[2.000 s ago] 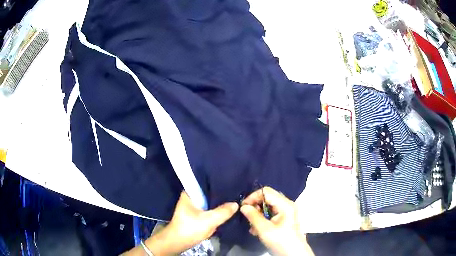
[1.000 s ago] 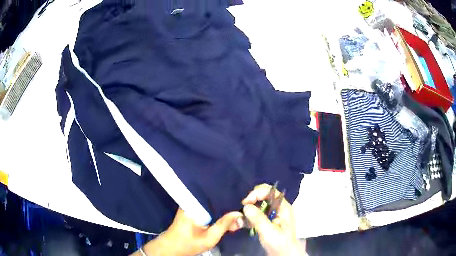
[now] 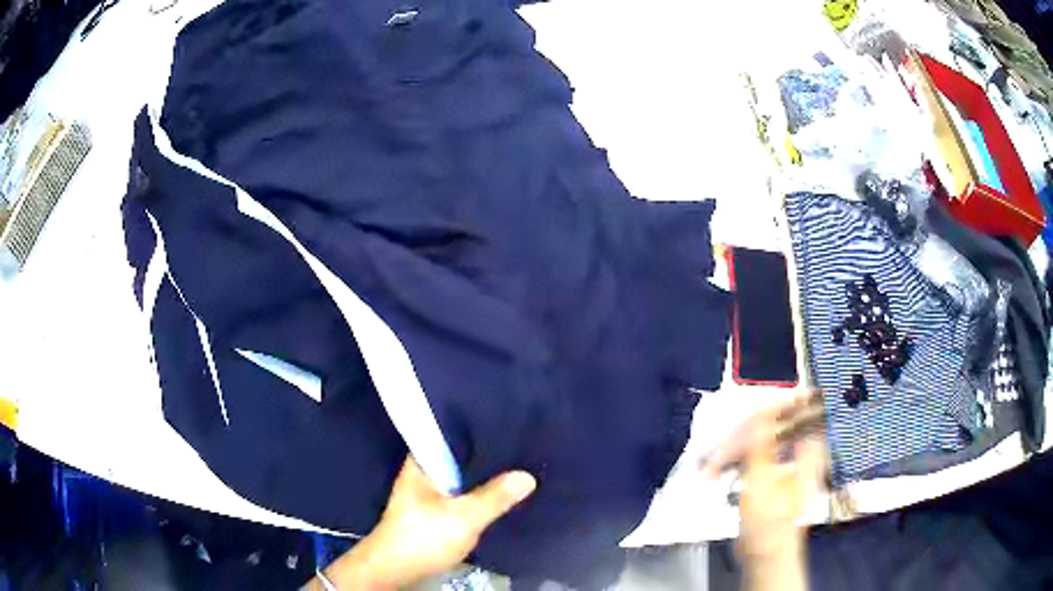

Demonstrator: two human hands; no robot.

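Note:
The navy garment (image 3: 543, 277) lies spread in front of me, with a long white stripe (image 3: 358, 312) curving down to its near edge. My left hand (image 3: 445, 520) holds the garment's near edge by the end of the stripe, thumb on top. My right hand (image 3: 774, 462) is off the garment at the right, between the phone and the table's near edge. It is blurred, and I cannot tell if it holds anything. Small black pieces (image 3: 874, 331) lie on the striped cloth (image 3: 831, 254), up and right of that hand.
A smartphone (image 3: 763, 315) with a red edge and dark screen lies beside the garment. Clear plastic bags (image 3: 837, 133) and an open red box (image 3: 1005, 208) are at the far right. Grey cloth (image 3: 1022, 335) is by the striped cloth. A perforated basket (image 3: 46, 196) is at the far left.
My right hand has left the garment edge and moved right, towards the striped cloth. My left hand stays on the garment. The phone screen has gone from lit to dark since the earliest frame.

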